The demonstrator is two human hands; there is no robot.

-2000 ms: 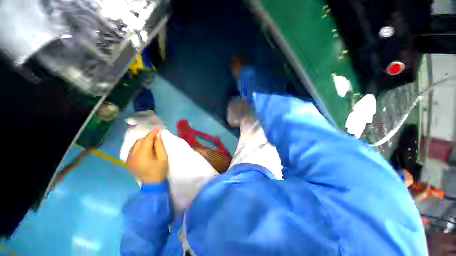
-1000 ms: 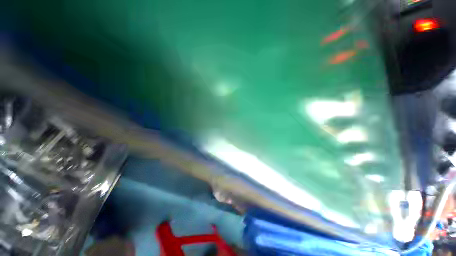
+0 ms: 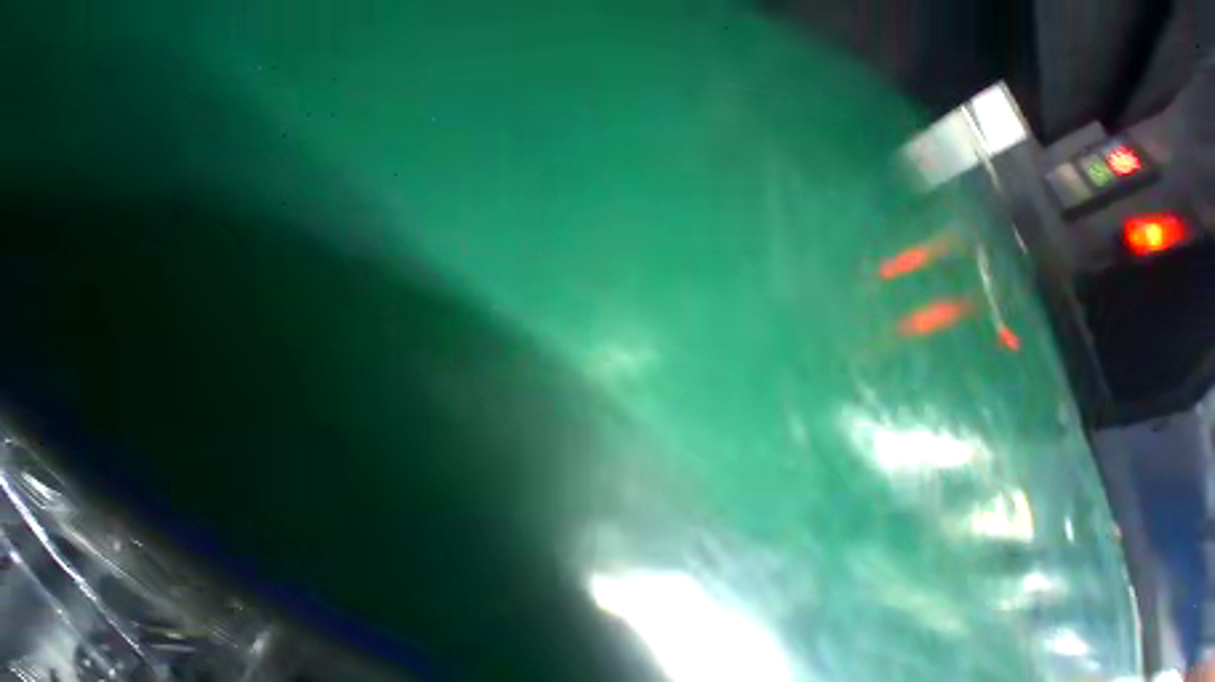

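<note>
A green bench mat (image 3: 720, 227) fills most of the head view, very near and blurred, with bright glare at its lower part and a wide dark shadow at the left. Neither of my hands can be made out. No unit or tool in a hand shows.
A clear, shiny plastic surface (image 3: 80, 586) lies below the mat's edge at the lower left. At the right edge stands a dark device with a lit red light (image 3: 1154, 235) and a small red and green display (image 3: 1109, 168). A white block (image 3: 970, 133) is beside it.
The view has swung from my lap and the blue floor to the green mat. The red stool and my blue sleeves have left the picture. The lit device now shows lower at the right.
</note>
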